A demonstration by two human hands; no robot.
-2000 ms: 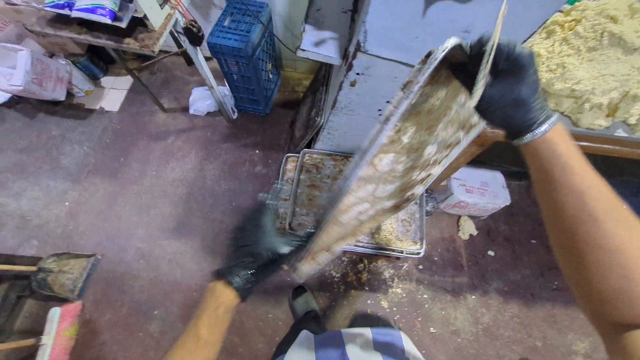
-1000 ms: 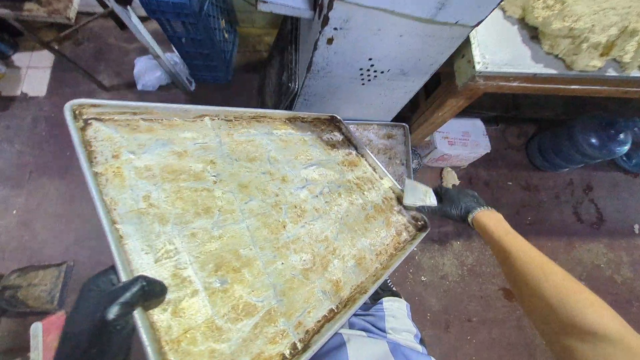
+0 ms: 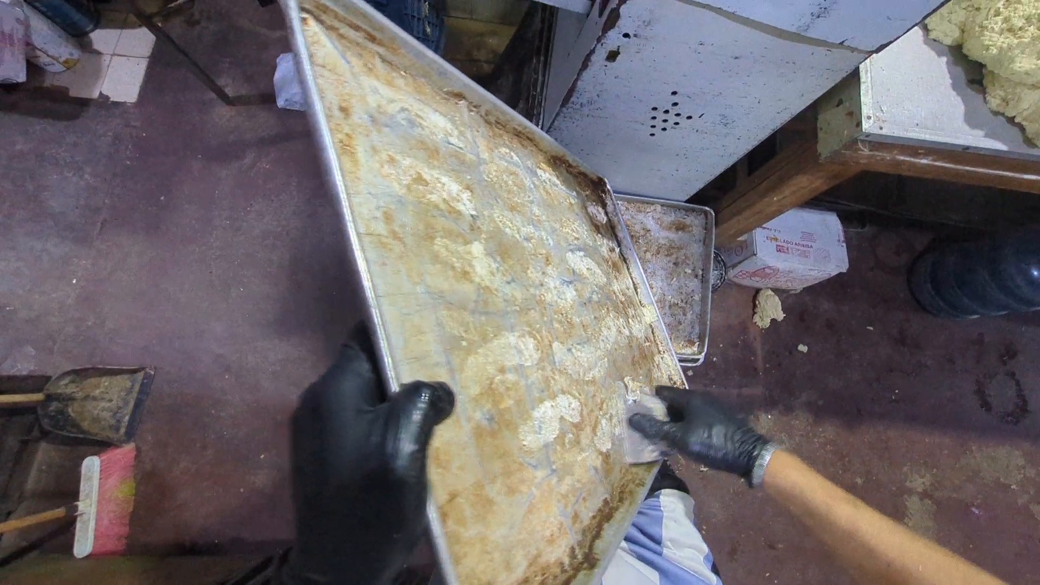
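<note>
A large metal baking tray (image 3: 496, 284), stained brown with pale floury patches, is held up at a tilt. My left hand (image 3: 366, 455), in a black glove, grips its left rim with the thumb over the edge. My right hand (image 3: 707, 431), also black-gloved, is at the tray's lower right and holds a flat, pale scraper (image 3: 646, 426) against the surface. Beyond the tray's right rim, more baking trays (image 3: 670, 276) lie stacked on the floor, partly hidden.
A white metal cabinet (image 3: 682, 89) and a wooden-edged table (image 3: 942, 158) bearing dough (image 3: 1007, 57) stand ahead. A printed carton (image 3: 792, 248) and a dark blue bottle (image 3: 979, 276) are at right; a dustpan (image 3: 93, 402) and a broom (image 3: 106, 500) at left.
Two seconds ago the tray was upright over the stack, with my right hand at its top. Since one second ago the tray has tilted more steeply, and the scraper has come onto its surface.
</note>
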